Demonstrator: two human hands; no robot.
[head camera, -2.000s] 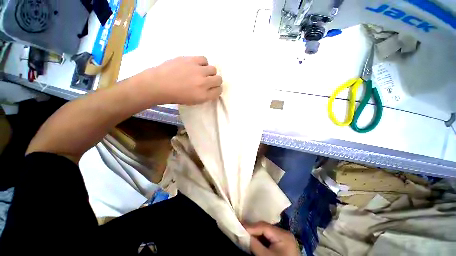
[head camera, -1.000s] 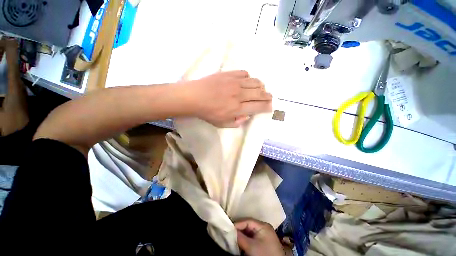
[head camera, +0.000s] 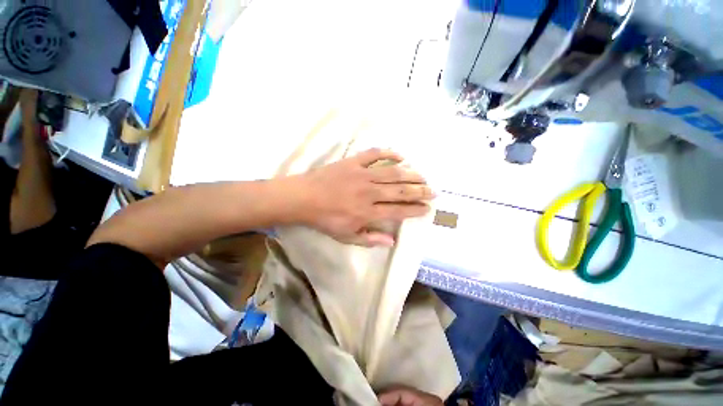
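A beige cloth panel (head camera: 341, 277) lies over the table's front edge and hangs down to the lap, with long folds running along it. My left hand (head camera: 369, 198) lies flat on the cloth on the table, palm down, fingers pointing right and slightly apart. My right hand (head camera: 408, 398) is at the bottom edge of the picture, largely cut off, at the lower end of the cloth; its fingertips touch the cloth. The sewing machine's needle area (head camera: 515, 131) is up and to the right of my left hand, apart from the cloth.
Yellow and green handled scissors (head camera: 587, 230) lie right of the needle beside a white printed label (head camera: 650, 194). A tan strip (head camera: 168, 119) and a blue box (head camera: 202, 71) are at left. Beige cloth (head camera: 626, 381) is piled below the table. Another person's arm (head camera: 32, 170) shows far left.
My left hand has moved right and down from the cloth's upper left and now lies flattened on it. The view has shifted, so the machine head appears larger and my right hand lower.
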